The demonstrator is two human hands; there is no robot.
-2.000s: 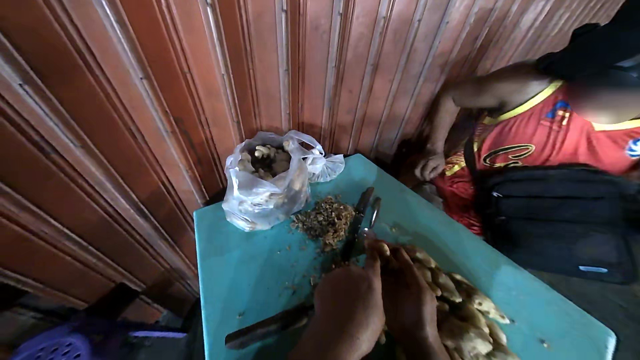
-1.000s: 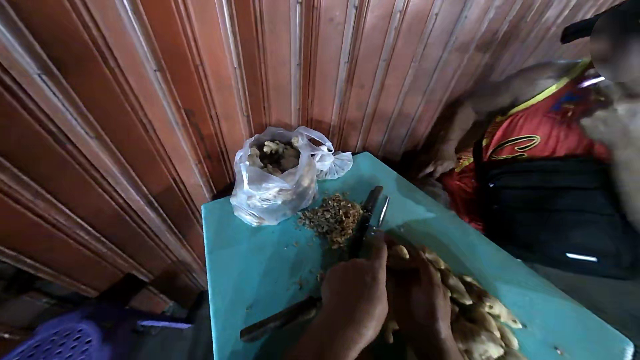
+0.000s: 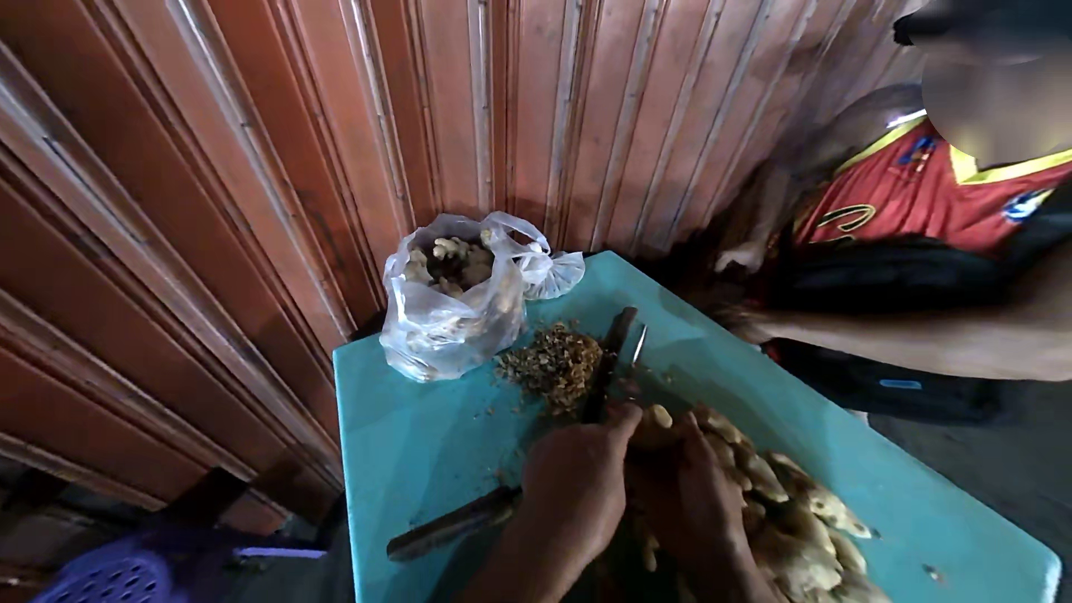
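Observation:
My left hand [image 3: 578,473] and my right hand [image 3: 691,486] meet over the table, holding a piece of ginger root [image 3: 657,425] between them. A thin metal blade [image 3: 640,345] points away from my left fingers; its handle is hidden. Beside it lies a dark flat bar [image 3: 615,347], and another dark, handle-like length [image 3: 452,526] lies left of my left wrist. Brown peelings [image 3: 554,367] are heaped beyond my hands. A pile of ginger root [image 3: 791,536] rests right of my right hand.
A clear plastic bag of ginger [image 3: 452,314] stands at the far corner of the turquoise table [image 3: 837,427], before a reddish corrugated metal wall [image 3: 536,109]. At right is a person in a red jersey [image 3: 913,193] with a black bag. A purple plastic seat [image 3: 117,578] is at lower left.
The other person's forearm now reaches across in front of the black bag. My two hands stay close together by the ginger pile.

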